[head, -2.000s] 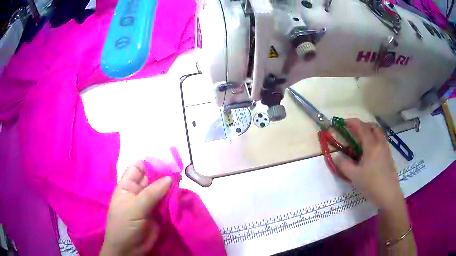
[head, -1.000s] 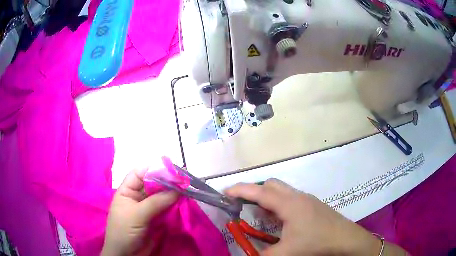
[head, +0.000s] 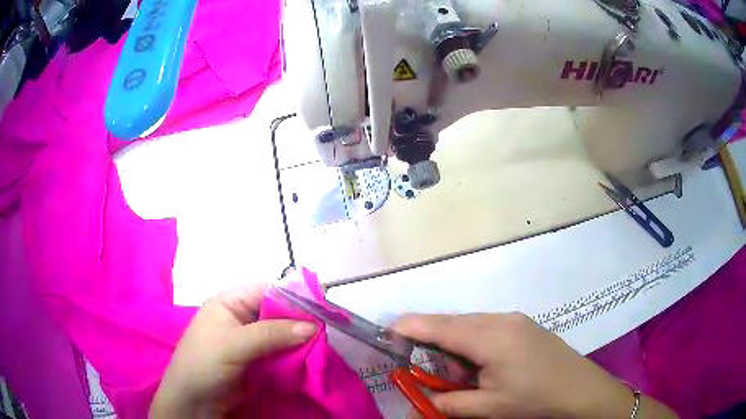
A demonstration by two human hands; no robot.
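My left hand (head: 237, 348) pinches the end of a bright pink garment piece (head: 323, 372) between thumb and fingers, in front of the machine bed. A paler pink folded end (head: 299, 286) sticks up above the fingertips. My right hand (head: 499, 364) holds the fabric shears (head: 360, 326), with the red handle showing below the fingers; the other handle is mostly hidden by the hand. The steel blades point left and lie across the folded end at the left fingertips. The blades look nearly closed; whether fabric is between them is hard to tell.
The cream sewing machine (head: 523, 61) stands behind, with its needle plate (head: 368, 192). Blue thread snips (head: 642, 214) lie on the right of the bed. A light-blue lamp (head: 149, 69) hangs upper left over piled pink fabric (head: 61, 237). A yellowish stick (head: 734, 182) lies far right.
My right hand took the shears from the machine bed and brought them left to the fabric. Since the last earlier frame, the blades have come closer together. The camera view has shifted slightly.
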